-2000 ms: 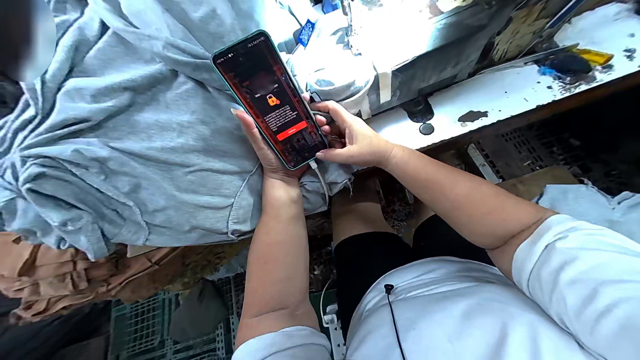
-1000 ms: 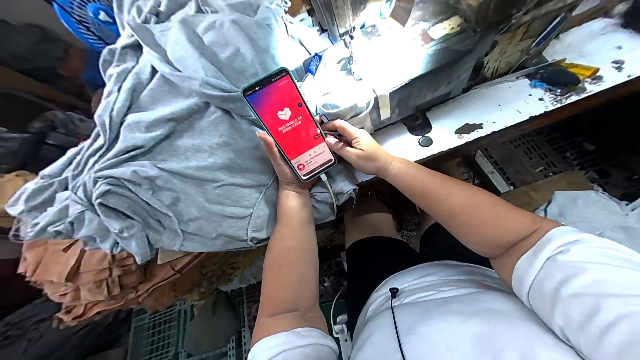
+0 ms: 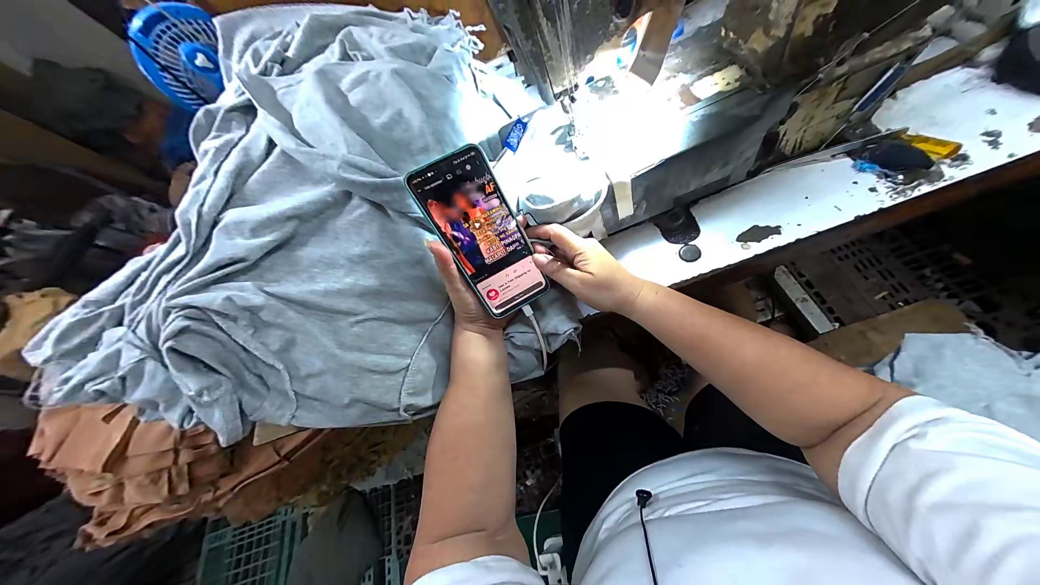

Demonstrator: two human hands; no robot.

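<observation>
A smartphone [image 3: 478, 231] in a teal case, its screen lit with a video page, rests in my left hand [image 3: 467, 292], which holds it from below and along its left edge. My right hand [image 3: 581, 264] is at the phone's right edge, fingers bent and pinching what looks like a thin dark cord; the exact hold is hard to see. A white cable [image 3: 536, 333] is plugged into the phone's bottom end. Beneath and left of the phone spreads a heap of light grey knit fabric [image 3: 325, 236].
A brightly lit sewing machine [image 3: 699, 122] stands beyond my right hand on a worn white table [image 3: 731, 252]. A blue fan [image 3: 175, 57] is at the upper left. Brown fabric pieces [image 3: 138, 463] lie under the grey heap. Plastic crates [image 3: 252, 544] are below; a yellow-handled tool [image 3: 930, 146] lies at right.
The phone's screen has gone from a padlock message to a red page with a heart, and now to a video page. My hands have stayed at the phone. The view has shifted somewhat.
</observation>
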